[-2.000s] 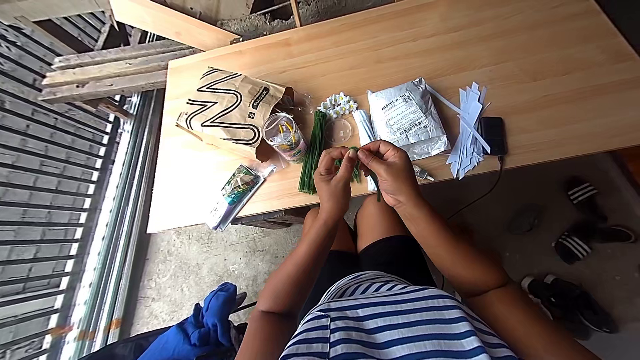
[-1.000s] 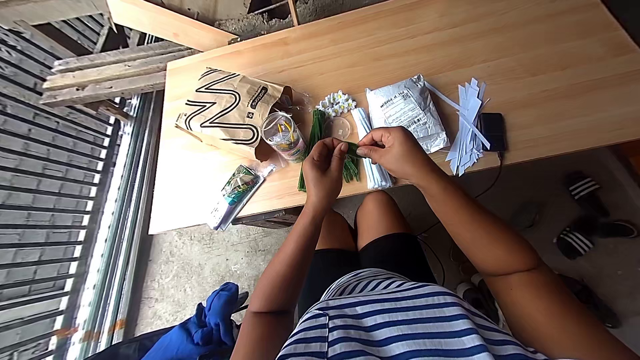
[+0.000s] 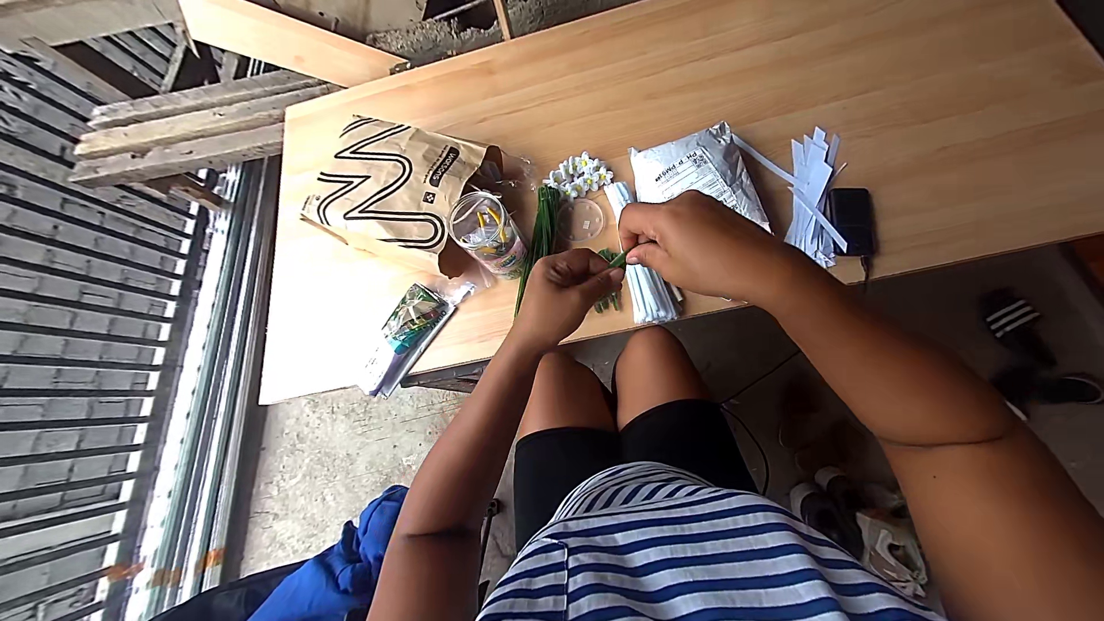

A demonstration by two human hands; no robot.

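Note:
Between my left hand (image 3: 565, 289) and my right hand (image 3: 681, 246), a short green piece (image 3: 617, 260) is pinched at both ends by thumbs and fingers; its material is hard to tell. Beneath and beside it on the table lie several short green pieces (image 3: 608, 302). A bundle of long green stems (image 3: 542, 233), apparently pipe cleaners, lies left of a round clear lid (image 3: 581, 220). A bundle of white strips (image 3: 649, 293) sits partly behind my right hand. White flowers with yellow centres (image 3: 580, 176) are grouped above the lid.
A brown paper bag (image 3: 388, 185) and a clear plastic cup (image 3: 487, 233) stand at the left, near a plastic packet (image 3: 414, 317). A grey mailing parcel (image 3: 699, 172), white paper strips (image 3: 811, 198) and a black device with a cable (image 3: 851, 222) lie right. The table's front edge (image 3: 949, 259) is close.
Both hands have stayed together over the front of the table. The green piece between them now slants up to the right, and the fingers have shifted around it.

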